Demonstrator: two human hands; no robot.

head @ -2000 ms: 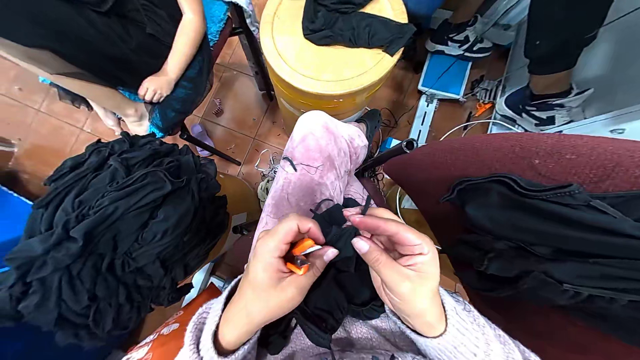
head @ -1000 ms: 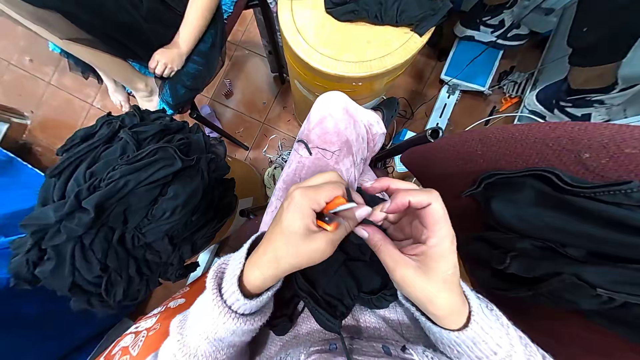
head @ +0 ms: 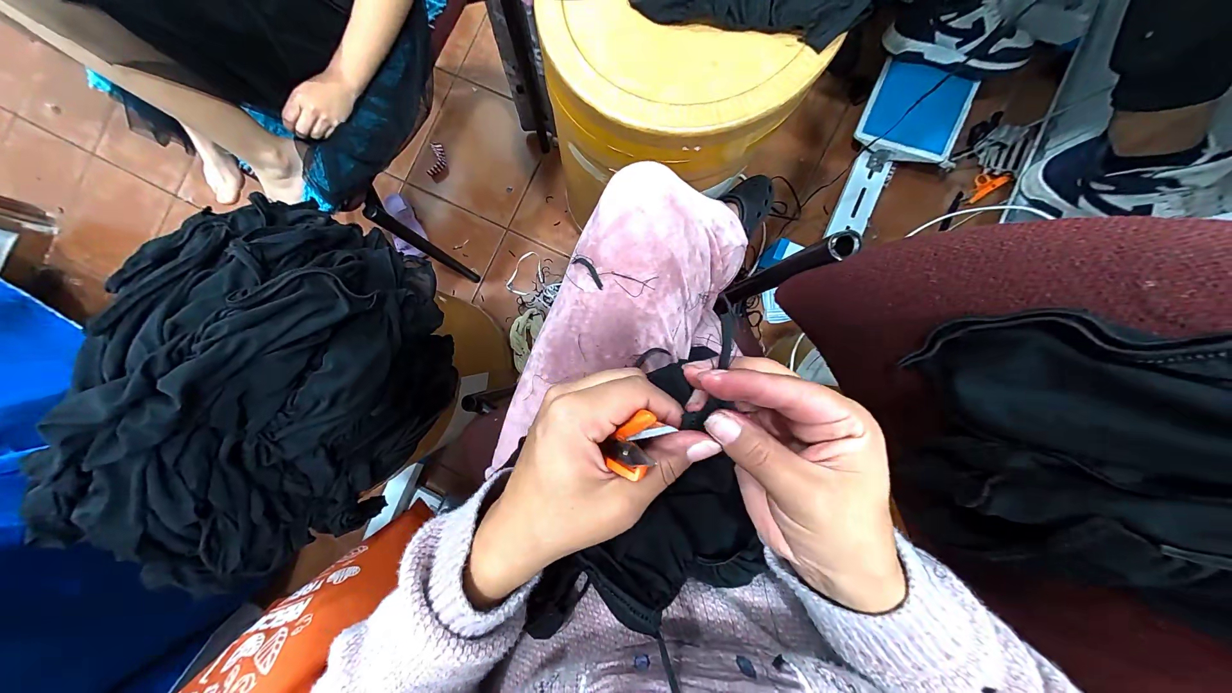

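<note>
My left hand [head: 587,462] has orange-handled thread snips [head: 635,448] in its curled fingers, the metal blade pointing right. Between its thumb and fingers it also pinches the edge of a black fabric garment [head: 674,520] lying on my lap. My right hand [head: 808,462] pinches the same edge with thumb and index finger, close beside the left fingertips. A narrow black strip [head: 727,337] stands up just above the right fingertips. Loose black threads lie on my pink trouser leg [head: 645,250].
A large pile of black fabric [head: 241,385] is at my left. More black garments [head: 1078,414] lie on a dark red padded surface [head: 1039,260] at right. Ahead stands a yellow drum [head: 674,87]. Another person's hand [head: 320,104] is at upper left; someone's shoe [head: 1126,183] is at upper right.
My hands have come closer together on the black fabric than two seconds ago. The snips stay in my left hand. The other person's hand stays resting near the knee.
</note>
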